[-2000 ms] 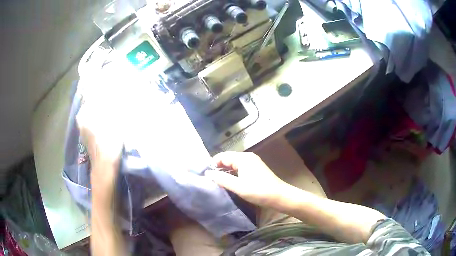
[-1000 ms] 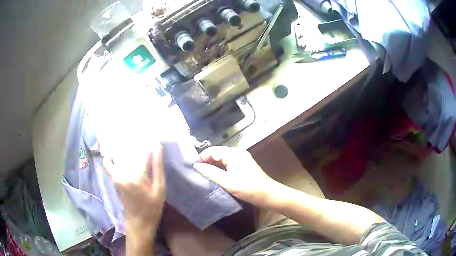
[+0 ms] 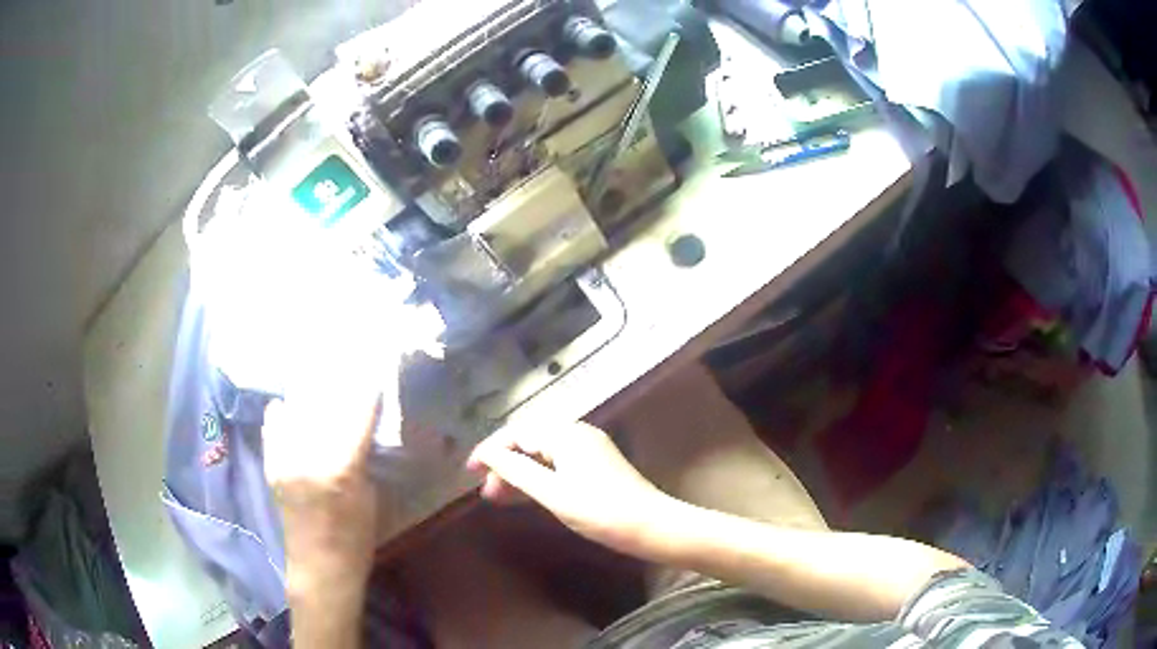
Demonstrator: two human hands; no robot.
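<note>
A blue-grey garment piece (image 3: 235, 475) with a small coloured motif lies on the left of the table. Its upper part is lost in white lamp glare near the overlock machine's needle area. My left hand (image 3: 324, 456) is on cloth at the lower edge of the glare; its fingers are washed out, so its grip is unclear. My right hand (image 3: 546, 475) is near the table's front edge, fingers bent with thumb and fingertips close together; no cloth shows in it. The overlock machine (image 3: 539, 235) stands behind, with dark knobs and a green label.
Blue-handled snips (image 3: 806, 150) lie at the table's right, beside a dark green tray (image 3: 825, 79). A pale blue cloth bundle (image 3: 977, 76) hangs at the right edge. Red fabric (image 3: 882, 393) and more blue-grey cloth (image 3: 1053, 552) lie below right.
The narrow cloth end that lay between my hands and over the front edge is gone from there, baring the table. My right hand has moved slightly down and no longer touches cloth.
</note>
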